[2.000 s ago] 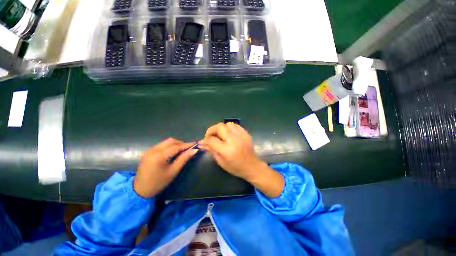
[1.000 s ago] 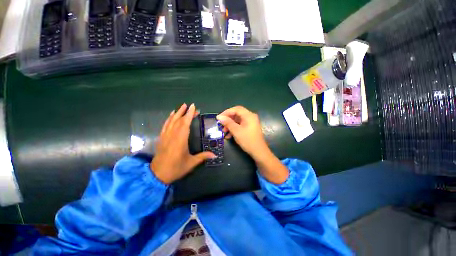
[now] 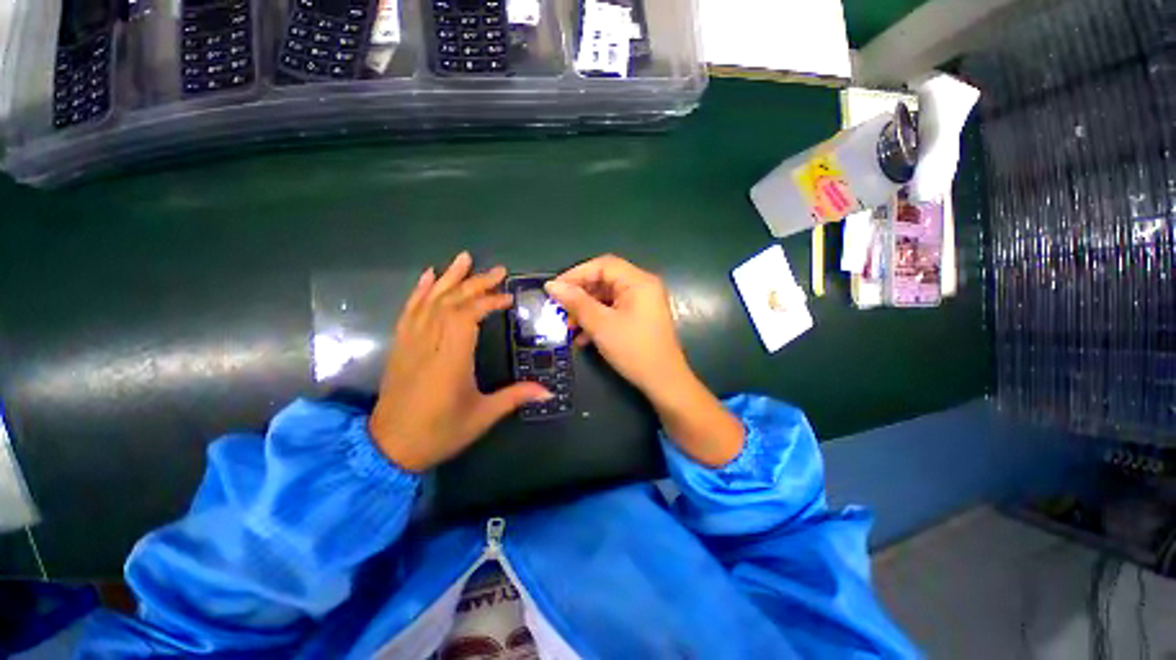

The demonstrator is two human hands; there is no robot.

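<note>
A black keypad phone (image 3: 543, 362) lies face up on the dark green bench mat, its screen towards the far side and bright with glare. My left hand (image 3: 445, 368) steadies it, thumb on the lower keys and fingertips at the upper left edge. My right hand (image 3: 624, 325) is at the screen's upper right, with thumb and index finger together on the screen. Whether a film or cloth is between those fingertips cannot be told.
A blister tray (image 3: 387, 114) of phones stands at the back left. At the right are a white card (image 3: 773, 298), a yellow stick (image 3: 818, 259), a solvent bottle (image 3: 832, 177), a booklet with a pink picture (image 3: 917, 252) and stacked empty trays (image 3: 1077, 219).
My hands have parted from the small thing they pinched and moved onto the phone. Over the last second they stay nearly the same, right fingertips slightly further left on the screen. The view has shifted.
</note>
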